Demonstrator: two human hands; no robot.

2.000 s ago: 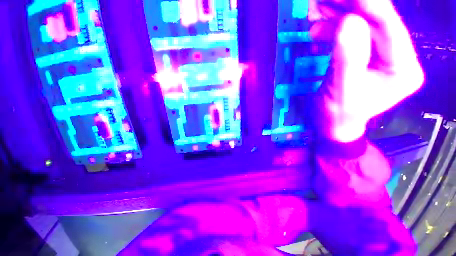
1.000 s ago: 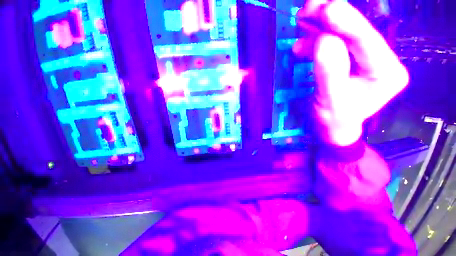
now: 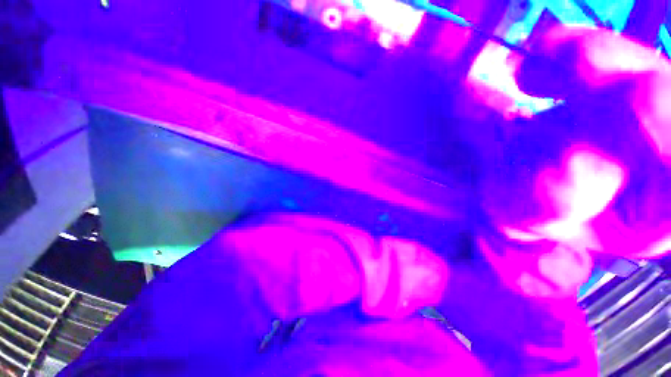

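My right hand (image 3: 611, 103) is at the upper right, blurred and glowing pink-white. It is closed round a thin cyan stick, the touch-up brush (image 3: 441, 11), which slants up and left out of the top edge. A circuit board (image 3: 368, 18) shows only its near end at the top edge, glowing pink-white. More glowing board surface (image 3: 508, 74) shows beside and partly behind my right hand. The brush tip is out of the picture. My left hand is not in view; only pink-purple smock fabric shows at the lower middle.
The bench's front edge (image 3: 243, 125) runs slanting from upper left to lower right, glowing magenta. Below it is a blue-teal front panel (image 3: 169, 184). Ribbed metallic rails (image 3: 44, 316) show at the lower left, and similar rails (image 3: 640, 316) at the lower right.
The view has tilted and dropped, so the boards have slid to the top edge and more panel and rails show. My right hand appears farther right and lower, still with the brush.
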